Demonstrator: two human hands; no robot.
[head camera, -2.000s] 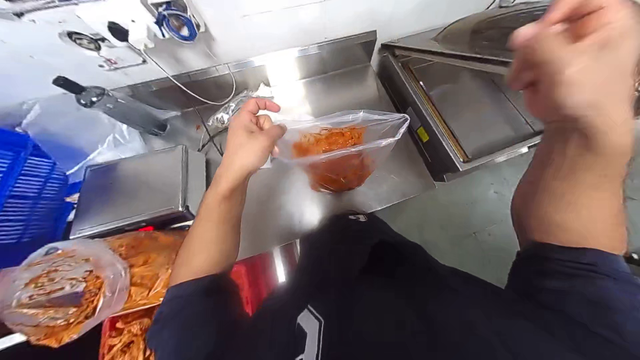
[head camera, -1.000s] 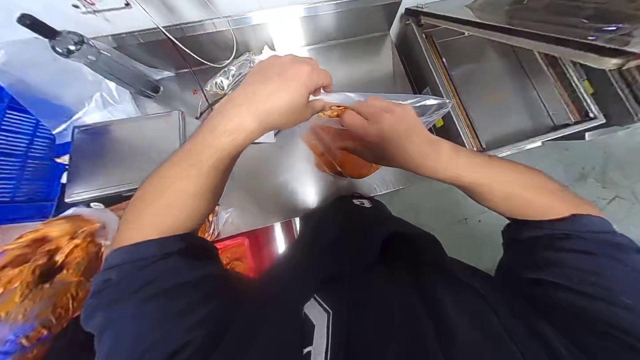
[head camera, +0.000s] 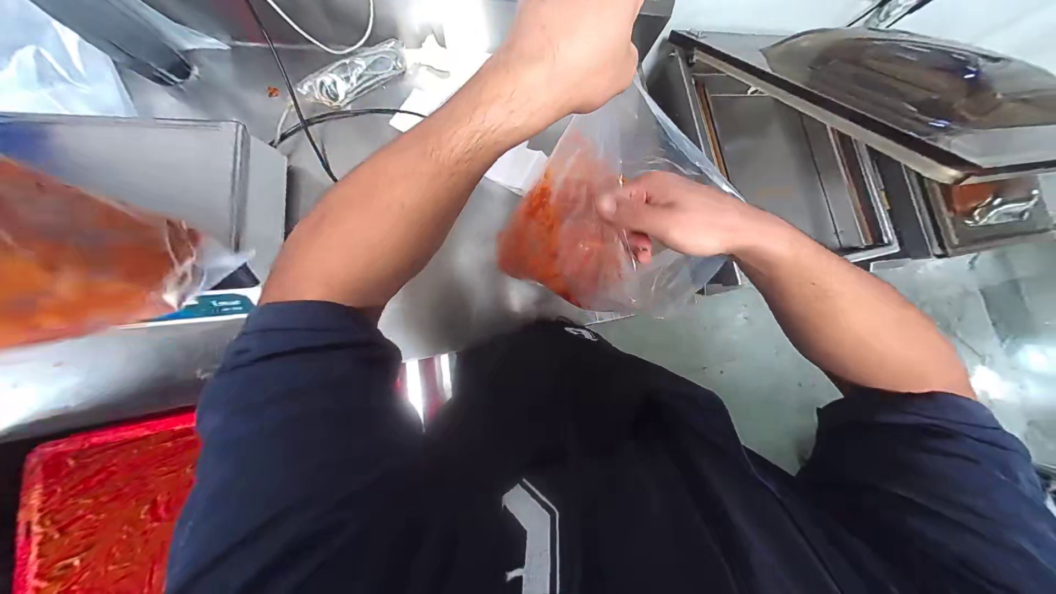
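Note:
A clear plastic bag (head camera: 536, 235) with red-orange food, perhaps kimchi, hangs tilted over the steel counter. My left hand (head camera: 582, 58) is closed at the bag's upper end, near the top edge of the view; its fingertips are hidden. Lower on the right side of the bag, my right hand (head camera: 668, 214) grips the plastic between thumb and fingers. At the left edge of the view is another filled plastic bag (head camera: 82, 256), blurred, with red-orange contents.
A red tray (head camera: 33, 487) of red food lies at lower left. A steel box (head camera: 173, 165) and a dark cable (head camera: 289, 91) are on the left. Open steel drawers (head camera: 767, 140) stand right of the counter (head camera: 445, 280), with a glass-like lid (head camera: 916, 78) above.
Both hands were apart two seconds ago, then met at the bag's mouth. Now my left hand is higher and the bag hangs tilted. The view has shifted. The second bag's position has changed.

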